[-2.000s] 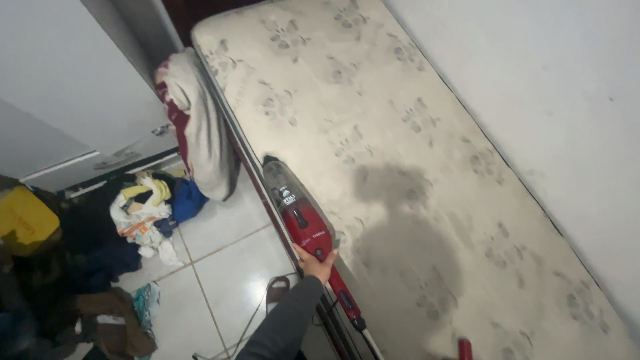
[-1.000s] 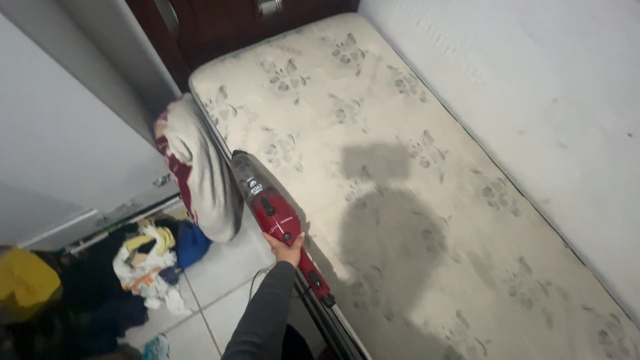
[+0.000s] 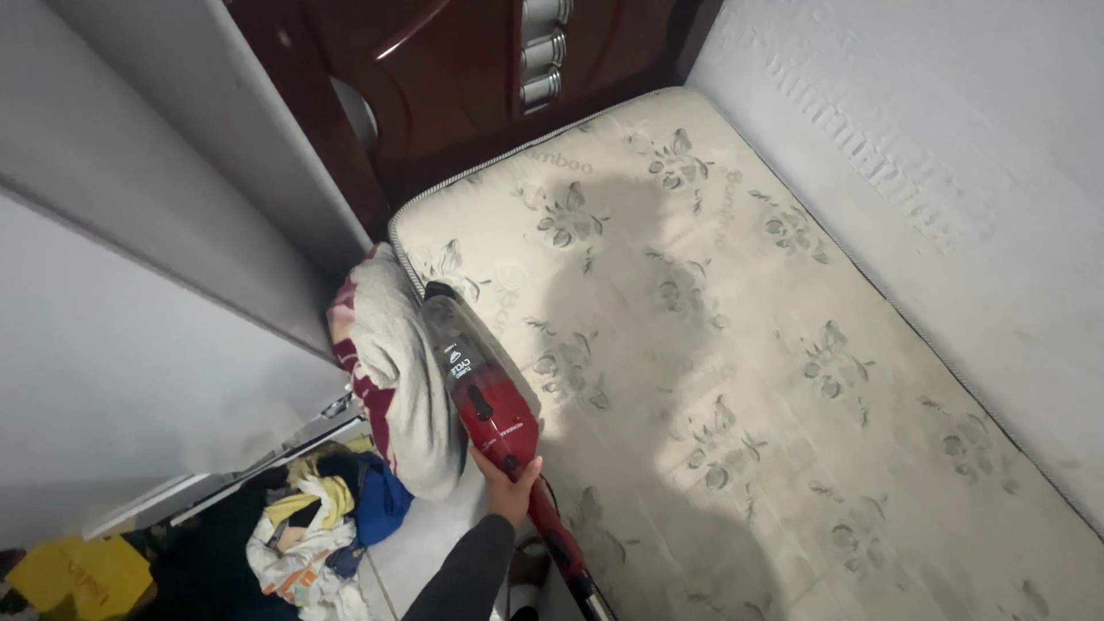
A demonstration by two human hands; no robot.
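Note:
My left hand [image 3: 509,490], in a dark sleeve, grips a red stick vacuum cleaner [image 3: 496,410] where its body meets the handle. The vacuum's clear dust cup and black nozzle point up and to the left, along the near-left edge of a cream mattress [image 3: 733,371] with a grey flower pattern. The nozzle tip is at the mattress border, close to a bundled grey and maroon blanket [image 3: 397,371]. The handle runs down out of the frame at the bottom. My right hand is not in view.
A dark red wooden headboard [image 3: 448,95] stands at the mattress's far end, a white wall [image 3: 931,155] along its right side. At the left is a pale cabinet [image 3: 147,371]. Clothes [image 3: 319,535] and a yellow item [image 3: 82,578] lie low at the left, beside floor tiles [image 3: 440,535].
The vacuum in my left hand has moved along the mattress edge toward the headboard and now reaches the blanket's side. The view has shifted toward the headboard.

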